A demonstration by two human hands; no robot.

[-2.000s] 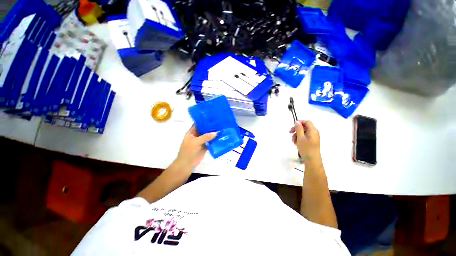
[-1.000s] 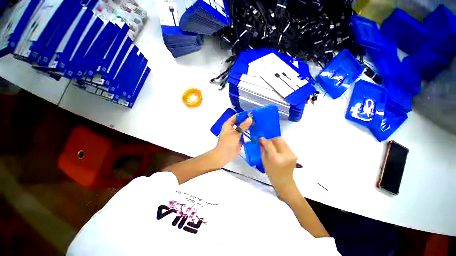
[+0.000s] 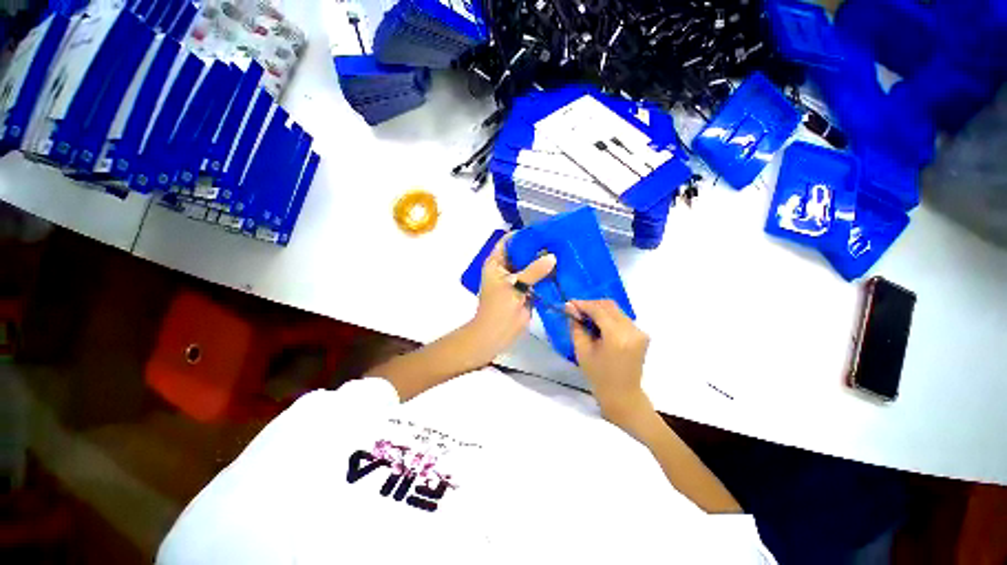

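Note:
A blue blister tray [image 3: 583, 259] is held up, tilted, in front of the stack of flat box blanks [image 3: 569, 199]. My left hand [image 3: 506, 307] holds the tray's left side, with the thumb on its face. A dark cable [image 3: 549, 304] lies across the tray, one end under my left thumb. My right hand [image 3: 614, 351] grips the cable's other end at the tray's lower right. A blue-edged carton piece [image 3: 481, 263] shows partly behind my left hand; the rest is hidden.
Filled boxes [image 3: 193, 121] lean in rows at left. Rubber bands [image 3: 416, 212] lie left of the blanks. The cable pile [image 3: 629, 44] is behind. Loose trays [image 3: 815, 190] and a smartphone [image 3: 882, 338] are at right. A thin dark strip [image 3: 720, 391] lies near the front edge.
Two seconds ago the cable was in my right hand, away from the tray; now it lies across the tray. Since the last frame, my right hand has moved slightly right and down along the tray.

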